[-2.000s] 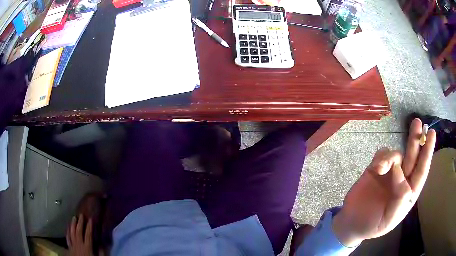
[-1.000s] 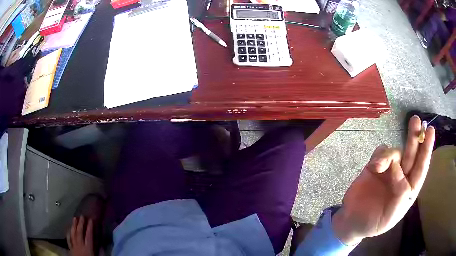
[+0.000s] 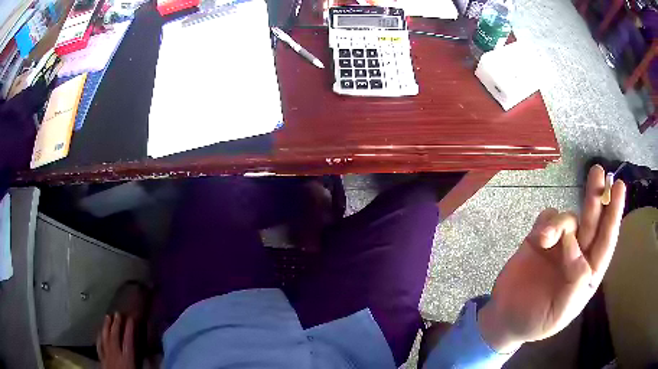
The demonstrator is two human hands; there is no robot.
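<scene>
My right hand (image 3: 552, 270) is raised at the right, palm up, beside the desk's right end. It holds a small cigarette (image 3: 607, 189) with a yellowish end between two fingers; a thin wisp shows at its tip. My left hand (image 3: 117, 339) is low at the left, near the drawers, partly dark and cut off by the bottom edge; its fingers show, and I see nothing in it. White record sheets (image 3: 216, 79) lie on the desk in front, looking blank in glare. A white pen (image 3: 298, 47) lies between them and a white calculator (image 3: 372, 54).
The desk edge (image 3: 418, 154) runs across in front of my legs. A green bottle (image 3: 491, 30) and a white box (image 3: 509, 76) stand at its right corner. A tan-orange envelope or notebook (image 3: 58, 122) lies left. Grey drawers (image 3: 86, 281) are below left.
The desk and its things have shifted very slightly left in the view. My hands have hardly moved, and the cigarette is still between the right fingers.
</scene>
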